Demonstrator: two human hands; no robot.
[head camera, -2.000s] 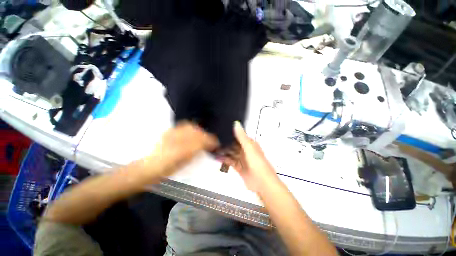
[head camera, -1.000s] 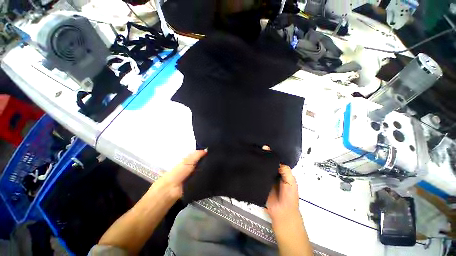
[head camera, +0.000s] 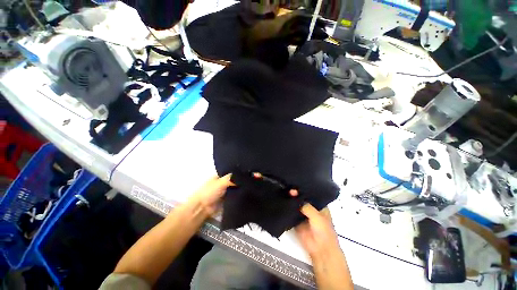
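Observation:
A black cut panel (head camera: 255, 207) is held between both hands over the table's front edge, its lower raw edge hanging toward me. More black cloth (head camera: 272, 141) lies flat on the table directly behind it and runs back to a rounded dark piece. My left hand (head camera: 214, 195) grips the panel's left side, thumb on top. My right hand (head camera: 313, 226) grips its right side, thumb on top. Some fingertips show at the panel's far edge; the other fingers are hidden under the cloth.
The white sewing machine head (head camera: 419, 170) stands at right, with a smartphone (head camera: 445, 257) below it. A grey round-faced machine part (head camera: 85, 71) and black scraps (head camera: 116, 124) lie at left. Blue crates (head camera: 34, 198) stand below the table's left, beside a red object (head camera: 14, 150).
Over two seconds the hands have moved apart from a bunched grip and spread the panel. Since one second ago its lower edge has folded into an uneven point. The view has shifted.

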